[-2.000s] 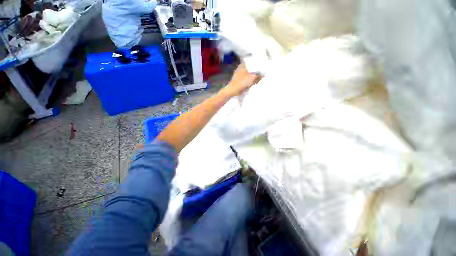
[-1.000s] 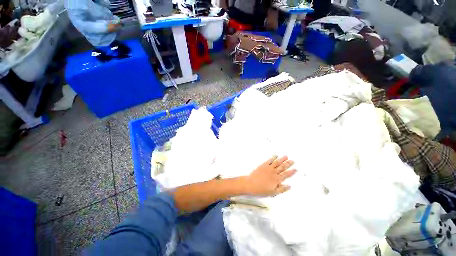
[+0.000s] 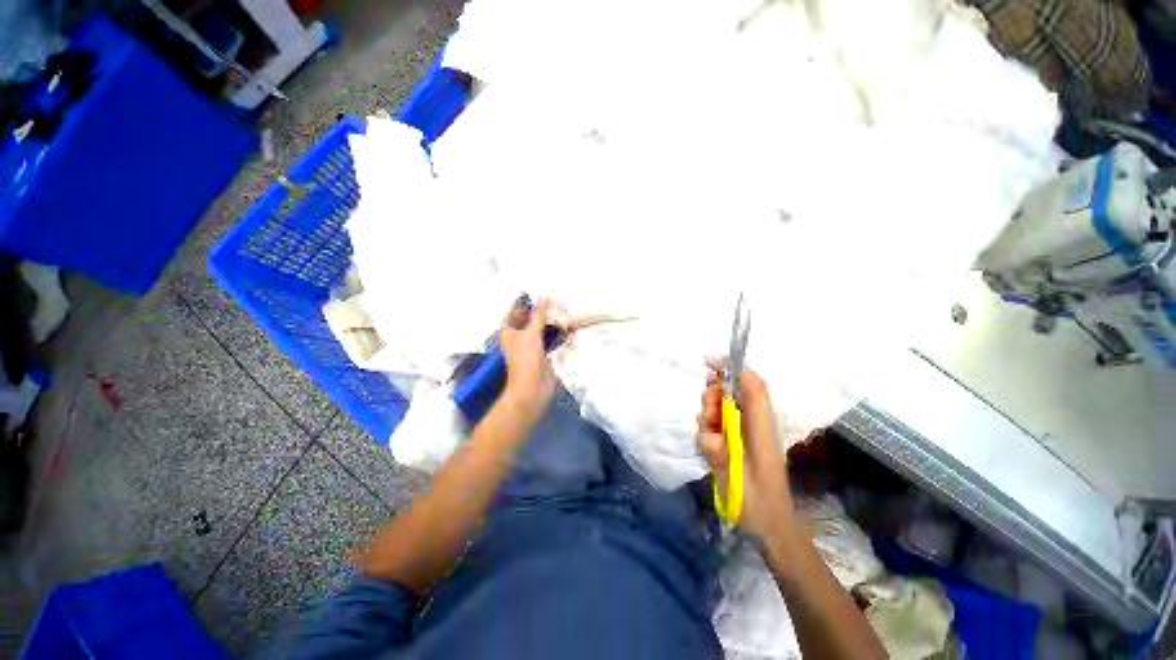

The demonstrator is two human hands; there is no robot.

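Observation:
A large heap of bright white padded cloth (image 3: 696, 168) spreads over the table and the wearer's lap, overexposed. My left hand (image 3: 529, 348) pinches the near edge of the white cloth, where a narrow tan seam edge shows beside the fingers. My right hand (image 3: 748, 445) holds scissors (image 3: 733, 451) with a yellow handle, silver blades pointing up and away over the cloth. The blades look nearly closed. Between the two hands the cloth's near edge hangs at the lap.
A perforated blue basket (image 3: 297, 213) with white pieces stands at the left. A white sewing machine (image 3: 1077, 226) and table-edge ruler (image 3: 987, 471) are at the right. A blue bin (image 3: 993, 619) with bundles is below. Plaid fabric (image 3: 1077, 52) lies at the far right.
My left hand has moved from lying flat on the white cloth to its near edge. My right hand has come into view with the scissors. The view has tilted down and turned right.

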